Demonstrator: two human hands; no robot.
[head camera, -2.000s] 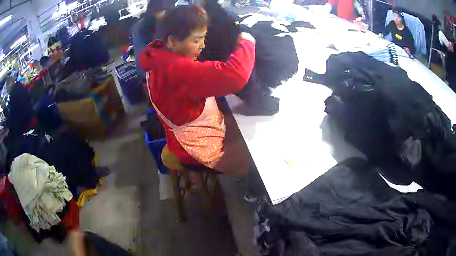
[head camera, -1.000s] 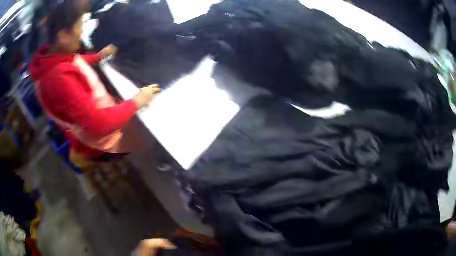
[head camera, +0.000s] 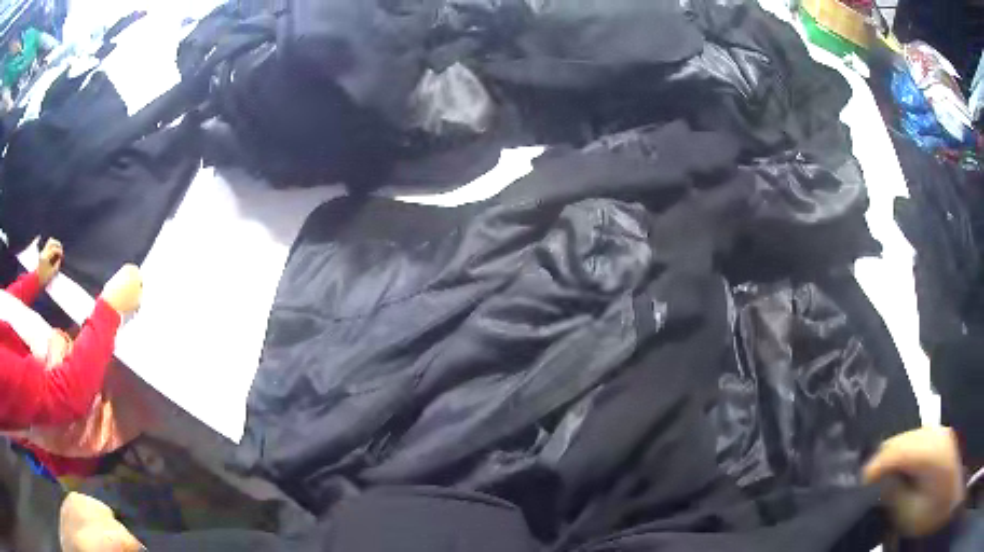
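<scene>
A black garment (head camera: 453, 356) lies spread in front of me, its shiny, wrinkled lining showing. A tiny white label (head camera: 659, 315) is on it. My right hand (head camera: 923, 474), slightly blurred at the lower right, is closed on the garment's near edge. My left hand (head camera: 95, 525) is at the lower left, cut off by the bottom edge, at the other end of the black cloth that stretches along the bottom; its fingertips are partly hidden.
A black garment pile (head camera: 313, 108) lies across the table's far side. The white tabletop (head camera: 210, 291) shows at left. A co-worker in a red top (head camera: 65, 372) handles black cloth there. A yellow-and-green container (head camera: 836, 27) and clear and blue plastic bags (head camera: 917, 102) are at upper right.
The view has swung right and down onto the garment. The co-worker now shows at the left edge. My hands are now wide apart, with the near cloth stretched between them.
</scene>
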